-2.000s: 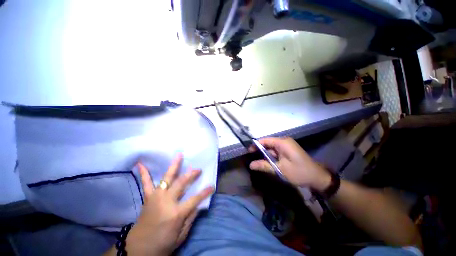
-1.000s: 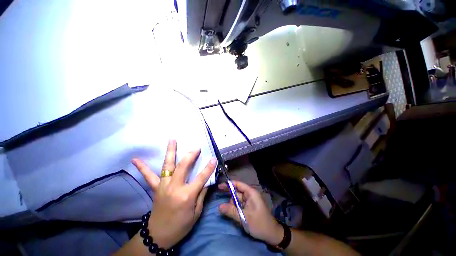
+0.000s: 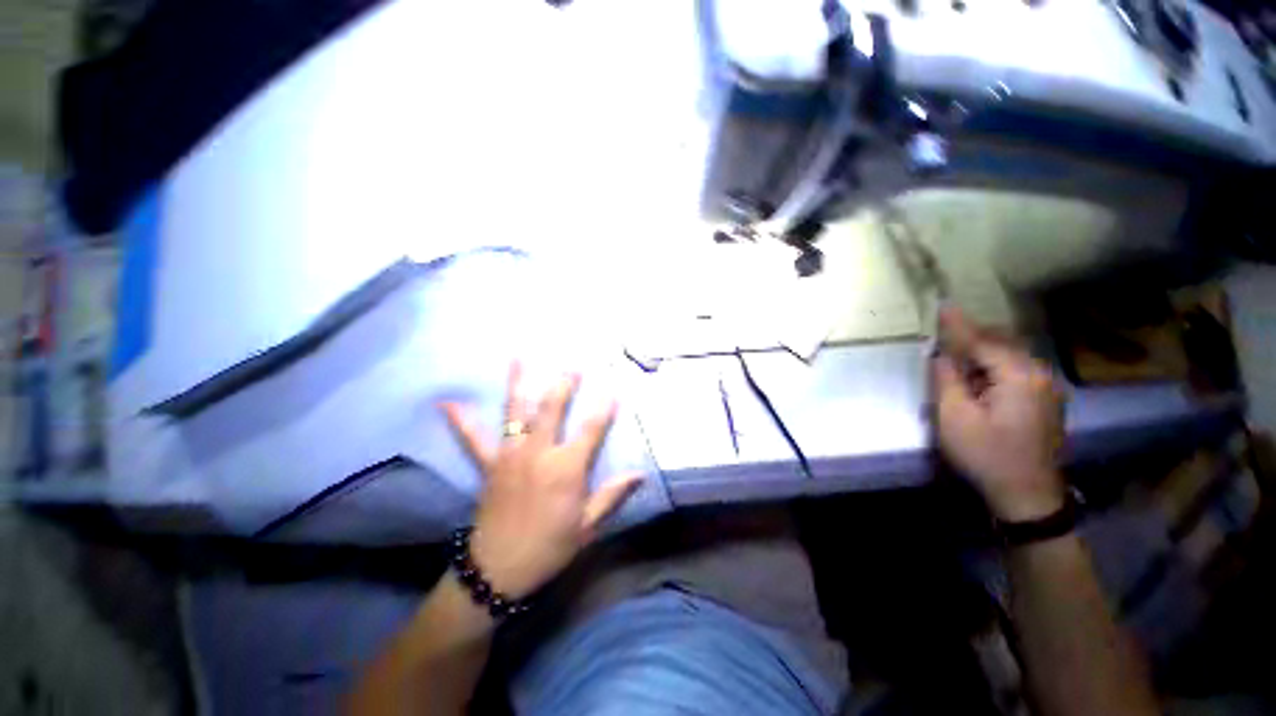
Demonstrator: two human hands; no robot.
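Note:
The pale side of the large main panel (image 3: 350, 406) lies on the machine table, with a dark fold along its back edge. The dark outline of the patch pocket (image 3: 367, 501) shows near the table's front edge. My left hand (image 3: 543, 483) lies flat on the panel's right part, fingers spread, gripping nothing. My right hand (image 3: 996, 413) is blurred, closed around the fabric scissors (image 3: 918, 255), which point up and away over the machine bed. A dark trimmed strip (image 3: 773, 410) lies between my hands, with a shorter thin one (image 3: 728, 417) beside it.
The sewing machine head (image 3: 966, 105) stands at the back right, its presser foot (image 3: 742, 235) beyond the strips. A dark cloth pile (image 3: 154, 105) is at the back left. A dark tray-like object (image 3: 1119, 336) lies at the far right. The table's front edge (image 3: 868, 469) runs before my lap.
My right hand and the scissors have moved from the panel's right edge to the right and back, over the machine bed. A second thin strip now shows on the table. The view has shifted left.

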